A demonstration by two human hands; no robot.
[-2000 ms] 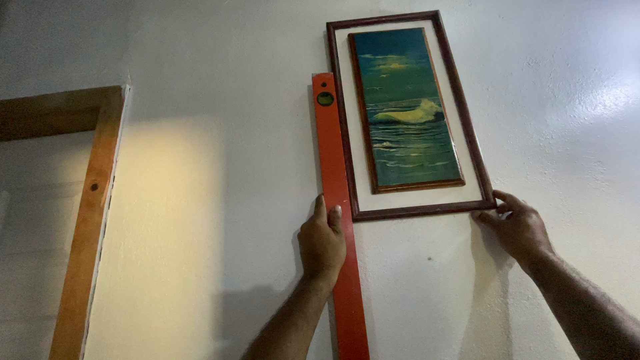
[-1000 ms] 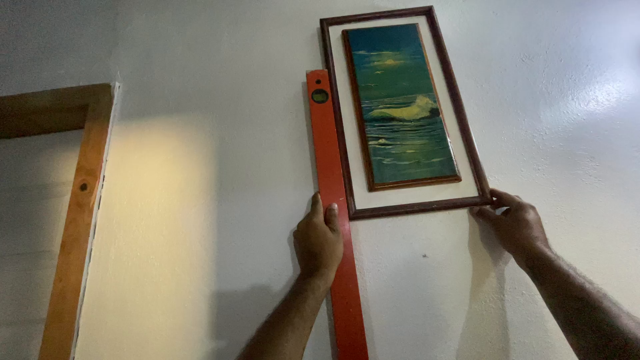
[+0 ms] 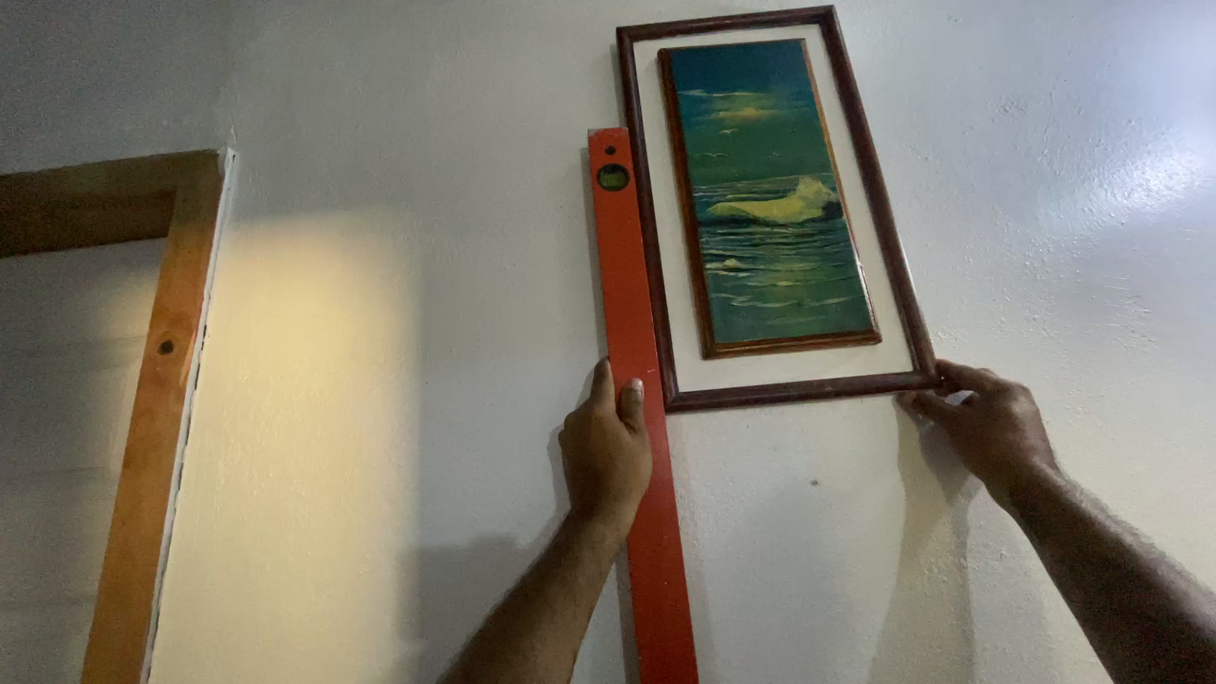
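A framed seascape painting with a dark wooden outer frame and a white mat is on the wall, its sides slanting in this view. Upright along its left edge stands a red spirit level, with a round vial near the top; its lower end is out of view. My left hand grips the level just below the middle of the view, thumb on its face. The fingers of my right hand pinch the lower right corner of the outer frame.
At the left is a wooden door or window frame with a dark knot or hole in its post. The painted wall has a rough texture, and a small dark mark shows below the painting.
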